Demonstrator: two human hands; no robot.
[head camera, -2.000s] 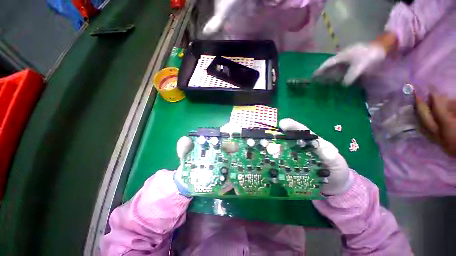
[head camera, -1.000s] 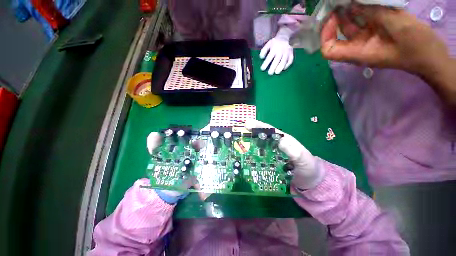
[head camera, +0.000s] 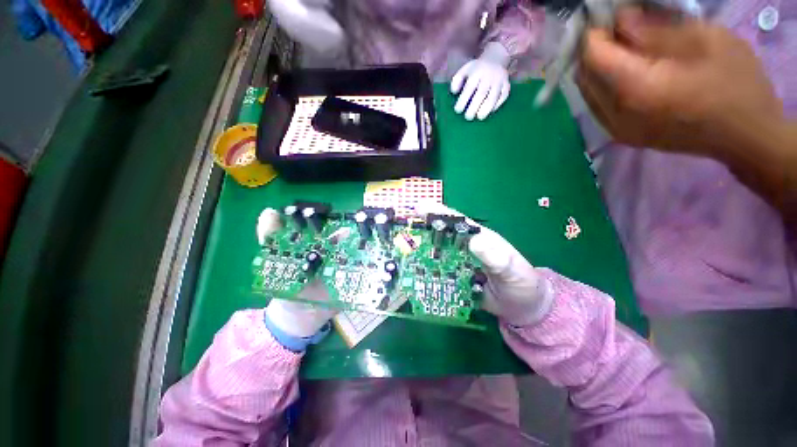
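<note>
The circuit board panel (head camera: 349, 266) is held above the green table mat, its face with upright capacitors and black connectors towards me. My left hand (head camera: 297, 310), in a white glove with a blue band at the cuff, holds its left end from below and the side. My right hand (head camera: 511, 275), also gloved in white, holds its right end. A sheet of red-marked labels (head camera: 419, 192) lies behind the panel, its near part hidden. A paper with a printed grid (head camera: 371, 323) shows partly below the panel's near edge.
A black tray (head camera: 349, 166) holds a phone (head camera: 358, 124) and a label sheet. A yellow ring (head camera: 253, 175) stands beside it. The conveyor belt (head camera: 114, 227) runs along the left. Sticker scraps (head camera: 571, 229) lie right. Another person's gloved hand (head camera: 481, 87) rests behind; a bare hand (head camera: 673, 79) reaches in at upper right.
The panel has tilted, its right end lower, and more of the gridded paper shows below it. My left hand and its blue band are more visible. Another gloved hand has appeared at the top left.
</note>
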